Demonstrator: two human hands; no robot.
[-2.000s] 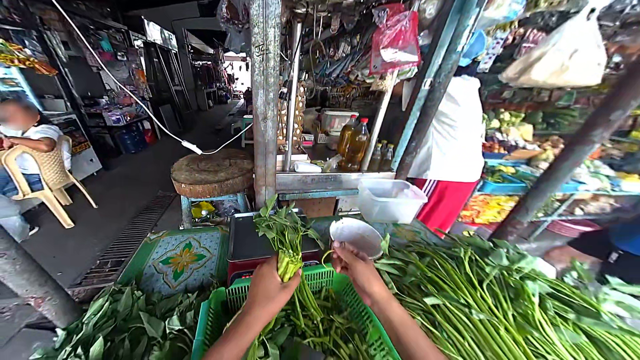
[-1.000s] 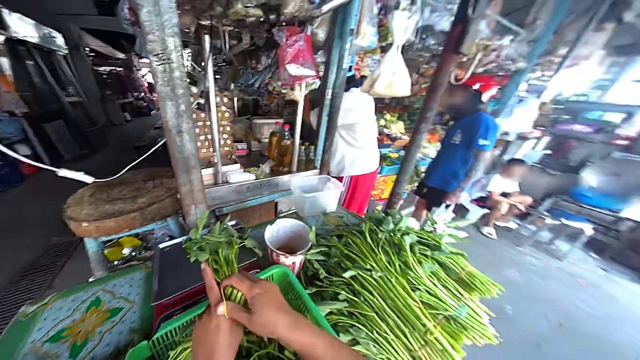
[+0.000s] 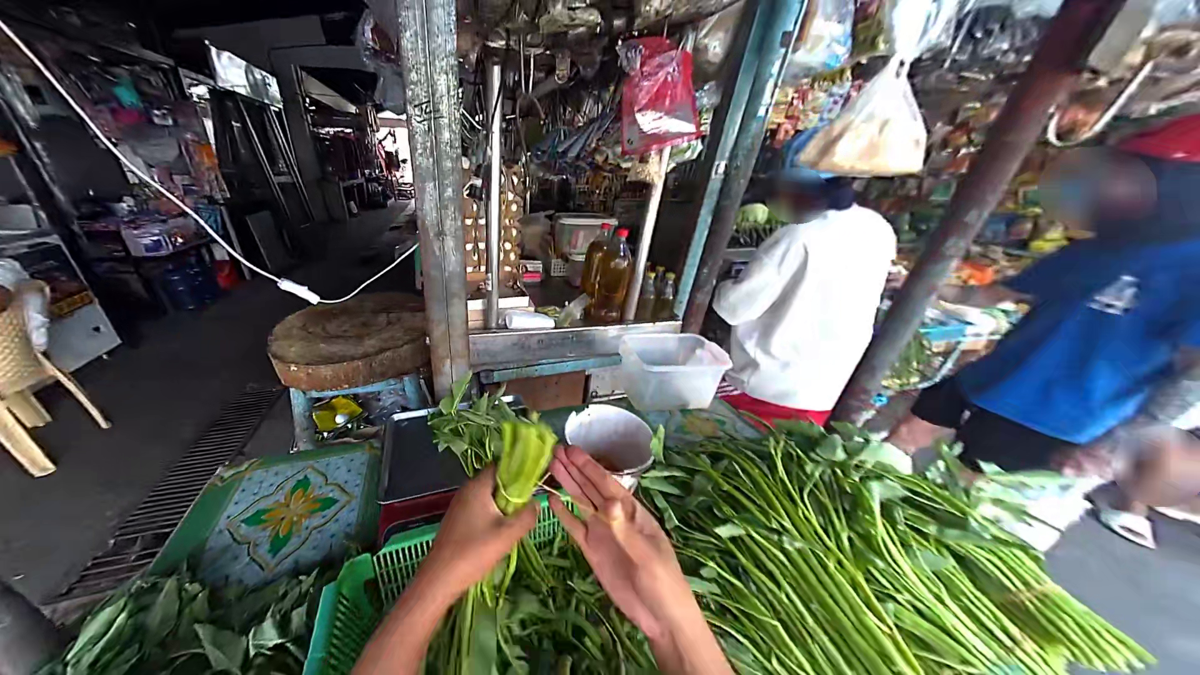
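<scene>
My left hand (image 3: 483, 525) is closed around a bunch of leafy green stems (image 3: 525, 459), folded stem ends up, leaves toward the back left. Beside it, my right hand (image 3: 609, 530) has its fingers extended and its fingertips by the bunch; a thin band seems to run near them, though whether they pinch it I cannot tell. Both hands are above a green plastic basket (image 3: 342, 609) of leafy stems. A white tub (image 3: 609, 437) stands just behind my right hand. On the right lies a large pile of long green stems (image 3: 825, 553).
Behind the basket is a flat scale (image 3: 422, 455), with a flower-patterned cloth (image 3: 286, 516) to its left. A clear plastic container (image 3: 673, 370) sits beyond the tub. Metal posts (image 3: 436, 187) rise behind the table. A person in white (image 3: 816, 300) and another in blue (image 3: 1078, 347) stand beyond it.
My hands were close together on the bunch one second ago; now the right hand has its fingers extended beside it. The folded stem ends now point up. The view has swung right and partly back.
</scene>
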